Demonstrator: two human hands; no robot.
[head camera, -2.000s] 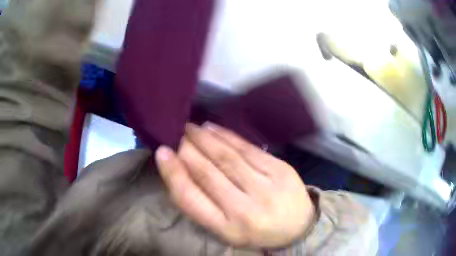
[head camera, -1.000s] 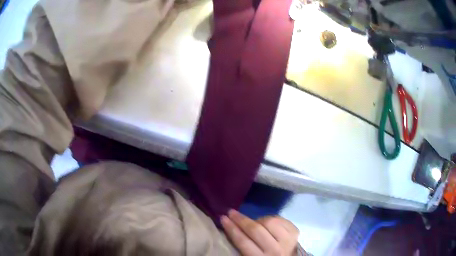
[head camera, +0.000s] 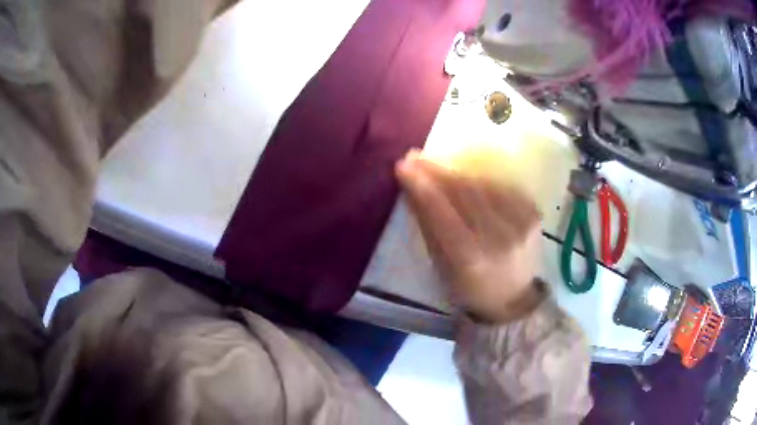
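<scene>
A long maroon fabric panel (head camera: 324, 166) lies across the white table, its upper end beside the lit presser foot area (head camera: 461, 54) of the sewing machine and its lower end at the table's front edge. My right hand (head camera: 477, 232) is on the right of the panel, slightly blurred, with fingertips at the cloth's right edge; whether they pinch it is unclear. My left hand is out of the picture; only the left sleeve (head camera: 133, 58) shows at upper left.
Scissors with a green handle (head camera: 579, 245) and a red one lie right of the machine bed (head camera: 498, 158). A dark shiny square (head camera: 641, 297) and an orange object (head camera: 695, 330) are at the table's right corner. Pink fluff (head camera: 622, 37) hangs by the machine. Maroon cloth (head camera: 639, 394) lies below.
My right hand has moved up from the panel's lower end to its right edge by the machine bed. The panel's lower end now rests by the table edge. The view has shifted right.
</scene>
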